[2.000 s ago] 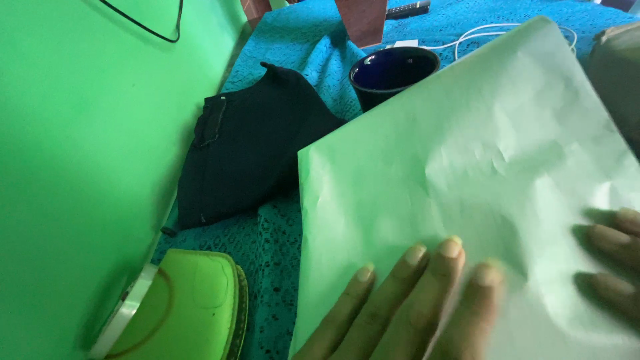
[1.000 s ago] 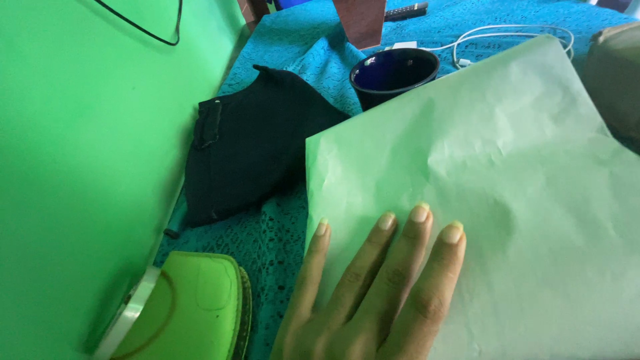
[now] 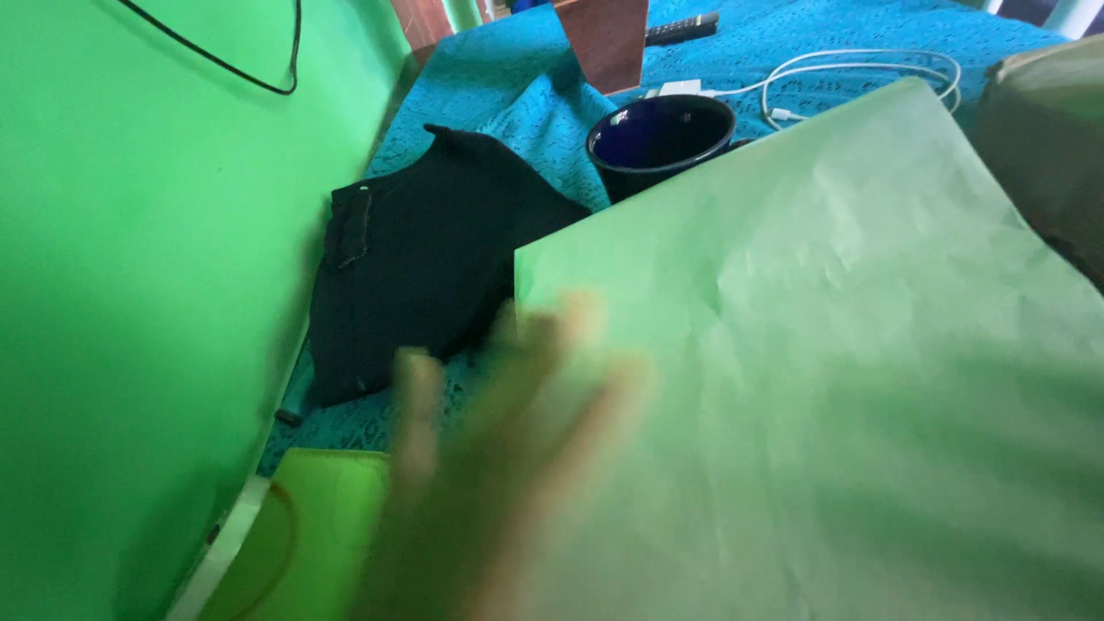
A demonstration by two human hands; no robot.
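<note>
A large, lightly creased sheet of pale paper (image 3: 828, 345) fills the centre and right of the head view. My left hand (image 3: 509, 457), blurred, is at the sheet's left edge with its fingers spread and nothing held between them. Whether it touches the paper cannot be told. Beyond the fingertips a folded black cloth item (image 3: 431, 250) lies partly under the sheet's corner. A dark blue mug (image 3: 660, 147) stands behind the upper edge of the paper, which hides its lower part. My right hand is out of view.
A green wall rises at left, beside a lime-green case (image 3: 319, 517). Over the blue lace tablecloth (image 3: 509, 69) are a brown wooden piece (image 3: 608, 43), a remote control (image 3: 681, 29), a white charger (image 3: 680, 88) with its cable and, at right, a greyish-brown object (image 3: 1048, 147).
My left hand has moved left from the paper's middle to its left edge. My right hand, on the sheet at the right two seconds ago, has left the view.
</note>
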